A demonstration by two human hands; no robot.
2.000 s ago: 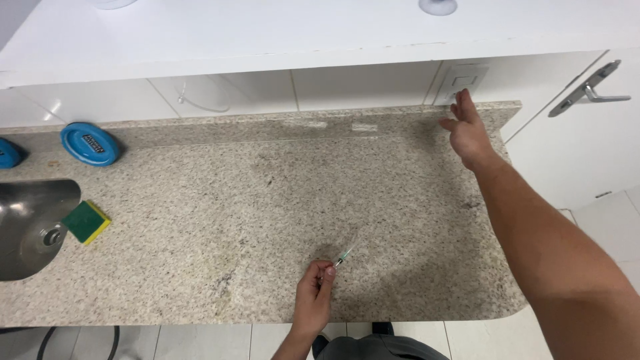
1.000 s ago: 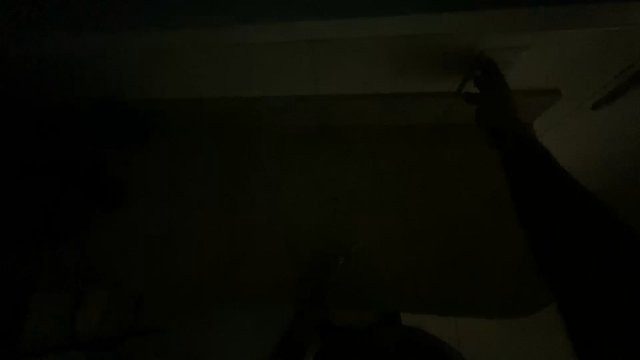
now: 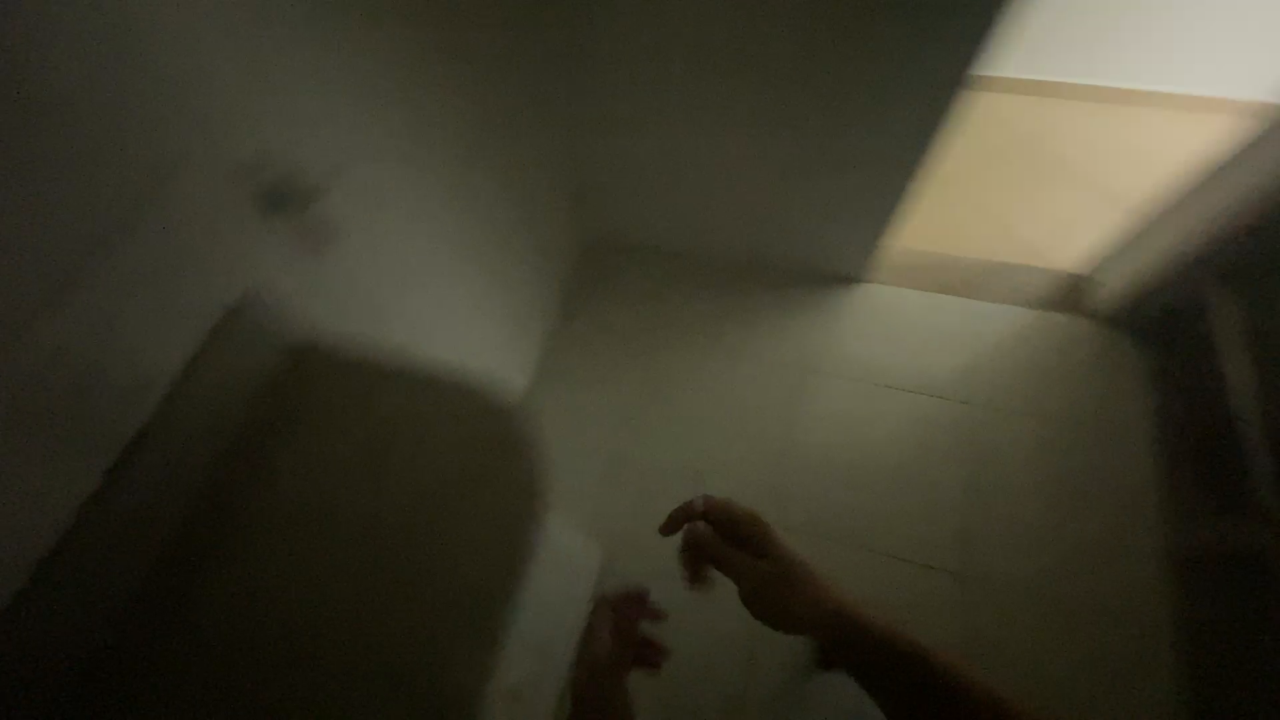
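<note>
The view is dim and blurred. My right hand is at the lower middle over the pale floor, its thumb and forefinger close together. A very faint thin line shows above those fingertips; what it is, and whether the hand holds it, I cannot tell. Just left of it and lower, my left hand is raised with its fingers apart, and nothing shows in it. The two hands do not touch. The dark countertop with its rounded corner lies to the left of both hands.
A pale door with a blurred dark handle stands behind the countertop. At the upper right, light falls on the floor beyond an opening. Pale floor tiles with thin joints spread ahead, and a dark shape borders the right side.
The bright light over the counter is gone. The view has swung right, toward the floor. My right hand has left the wall switch and is now near my left hand, which earlier held a small thin clear item.
</note>
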